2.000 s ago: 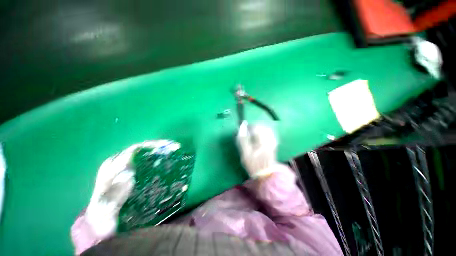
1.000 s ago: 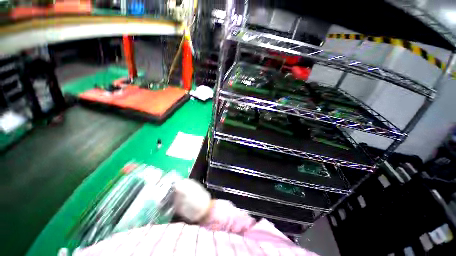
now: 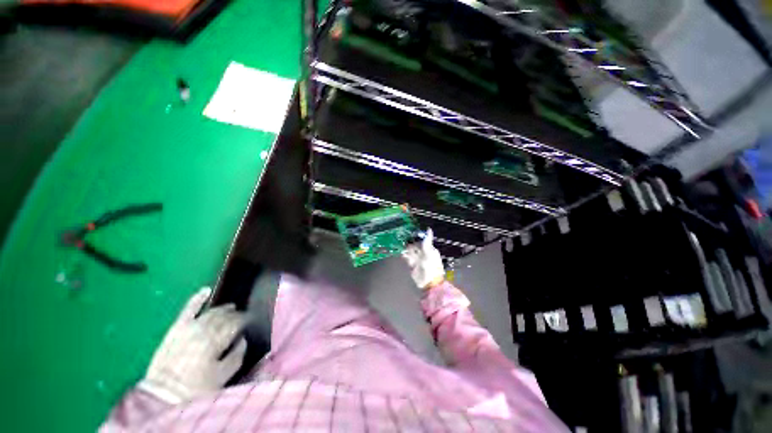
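Note:
My right hand [image 3: 426, 260], in a white glove, holds a green circuit board [image 3: 377, 234] by its right end, in front of the lower shelves of the wire rack [image 3: 440, 177]. The board's component side shows, with black and orange parts. My left hand [image 3: 197, 348], also gloved, rests at the edge of the green bench mat [image 3: 140, 169], fingers apart and holding nothing. Diagonal cutters [image 3: 110, 238] lie open on the mat at the left.
A white card [image 3: 251, 96] and a small black and white item [image 3: 183, 90] lie on the mat. An orange mat on a black tray [image 3: 140, 8] is at the top left. Shelves hold several boards. A black rack with pale upright pieces [image 3: 631, 315] stands at the right.
The view has turned right from the bench to the rack. My right hand has left the cutters and now holds the board out by the rack. My left hand has let go of the board.

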